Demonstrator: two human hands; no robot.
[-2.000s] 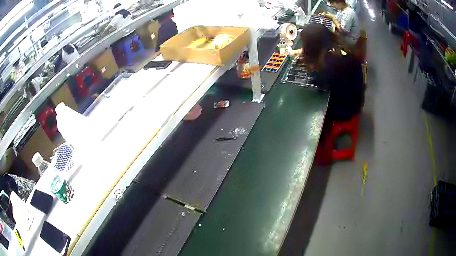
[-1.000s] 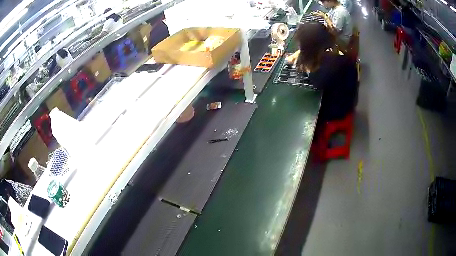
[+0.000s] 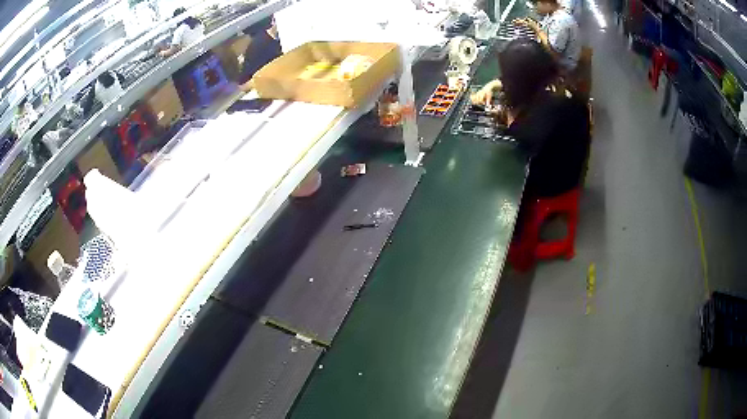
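Observation:
Neither of my hands is in the picture. Nearest in front of me is the green belt (image 3: 409,303), running away from me along a dark grey ribbed surface (image 3: 303,278). On the ribbed surface lie a thin black tool-like item (image 3: 359,227), a small reddish-brown piece (image 3: 354,170) and a pinkish round thing (image 3: 307,183), partly behind the shelf rail. A thin strip (image 3: 296,333) crosses the near part of that surface.
The white shelf (image 3: 205,204) at left bears a tan box (image 3: 328,74), two dark phones (image 3: 86,389), a bottle with a green label (image 3: 96,311) and a white jug (image 3: 110,200). A person in black (image 3: 553,139) sits at the belt's right edge by trays (image 3: 483,123). A black crate (image 3: 722,330) stands right.
The view has shifted slightly. The seated person's head and hand have moved a little over the tray. The things on the ribbed surface lie as before.

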